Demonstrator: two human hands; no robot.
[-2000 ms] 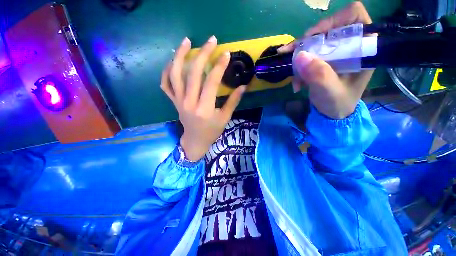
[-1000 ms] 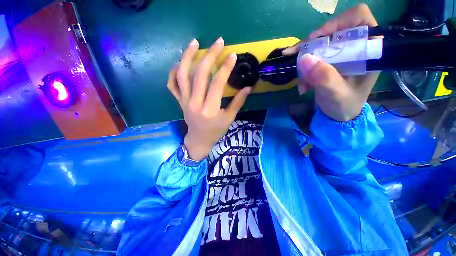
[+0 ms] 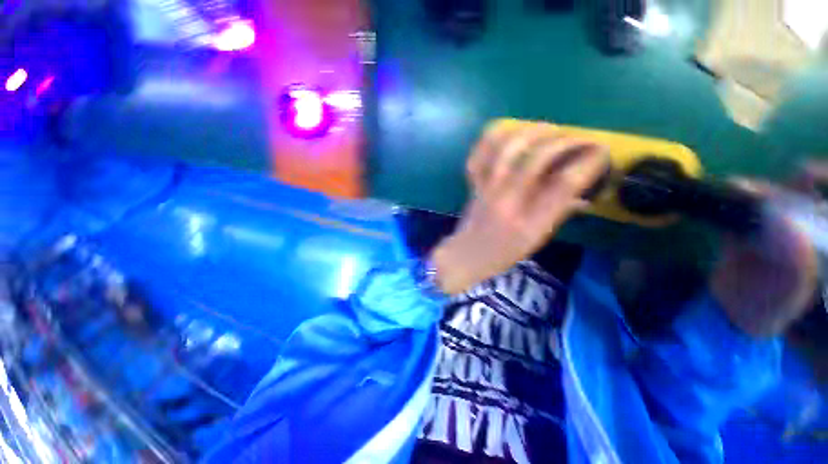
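Note:
The yellow fixture lies on the green bench top in front of me. A round black unit sits in its right part. My left hand lies over the fixture's left part, fingers bent, and hides what is under it. My right hand, blurred, is round the long black tool. The tool lies sideways, its tip at the right-hand black unit; contact cannot be told.
The orange-red plate with a pink-purple glowing lamp is on the left. Dark objects lie at the bench's back. Tan cardboard is at the top right. The blue floor shows at lower left.
The view has swung left and blurred, so everything sits further right in the picture. The tool tip has moved from between the two black units onto the right-hand one.

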